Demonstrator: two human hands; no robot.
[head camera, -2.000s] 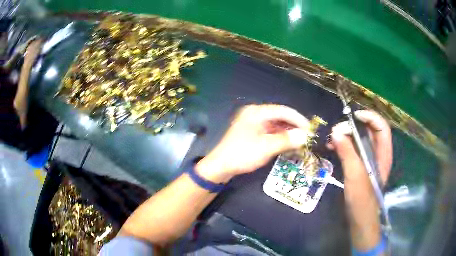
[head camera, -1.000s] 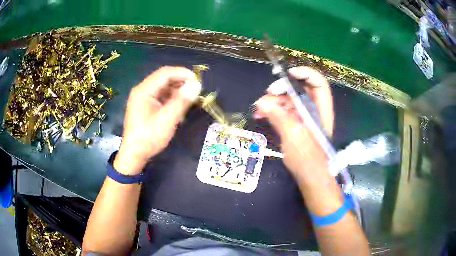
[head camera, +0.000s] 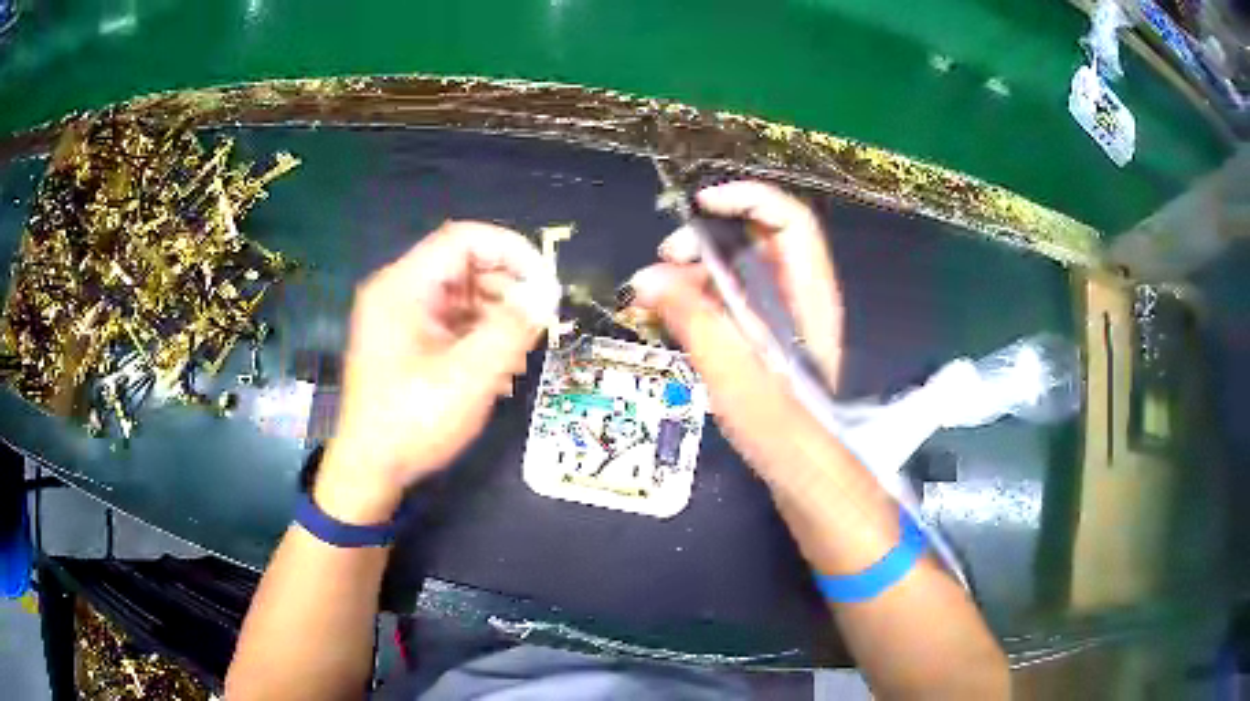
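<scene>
The open white socket housing (head camera: 617, 427) lies on the dark mat, with a green circuit board, wires and a blue component showing inside. My left hand (head camera: 446, 336) is above and left of it, pinching a brass contact strip (head camera: 554, 247) at the fingertips. My right hand (head camera: 747, 295) is above the housing's upper right, with the soldering iron (head camera: 740, 267) held in it, tip pointing up and away. Its thumb and finger are at another brass piece (head camera: 639, 318) just above the housing's top edge. The fingers are blurred, so the exact grip is unclear.
A brass-strip pile (head camera: 144, 267) lies at left. A clear plastic bag (head camera: 960, 397) lies right of my right forearm. The green conveyor (head camera: 521, 48) runs behind the worn bench edge. A cardboard tray (head camera: 1104, 452) is at far right, a parts crate (head camera: 165, 609) at lower left.
My right hand has moved left and closer to my left hand, reaching the brass pieces above the housing. The camera view has turned since the first frame, and my hands have moved above the housing's top.
</scene>
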